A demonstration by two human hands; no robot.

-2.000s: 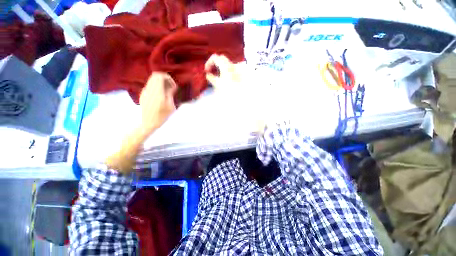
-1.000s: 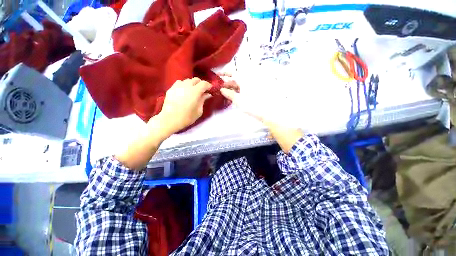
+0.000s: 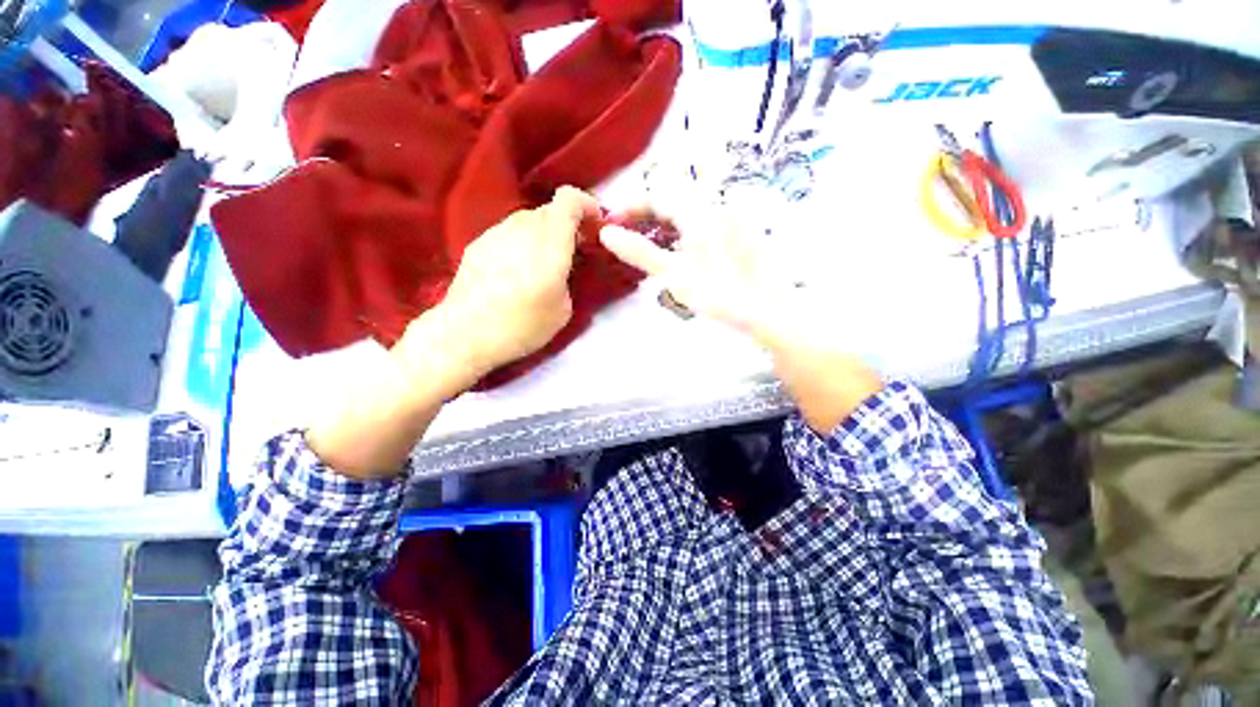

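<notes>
A dark red garment piece (image 3: 401,180) lies in loose folds on the white tabletop, left of the machine's needle area. My left hand (image 3: 518,283) is closed on its near right part, with the fingertips pinching the edge. My right hand (image 3: 691,269) pinches the same edge just to the right, with a small bit of red cloth between the fingertips. The two hands' fingertips are close together. Part of the right hand is washed out by glare. A small dark brownish spot shows beneath the right fingers; I cannot tell what it is.
The white JACK sewing machine (image 3: 953,55) stands behind. Scissors (image 3: 976,194) with yellow and red handles lie at the right with a blue cord (image 3: 984,311) and a small dark tool (image 3: 1039,263). A blue bin (image 3: 556,553) is below; khaki cloth (image 3: 1175,483) hangs at far right.
Over two seconds the hands have come together at the cloth's edge, and the cloth has been opened out and shifted. Since one second ago the hands have barely moved.
</notes>
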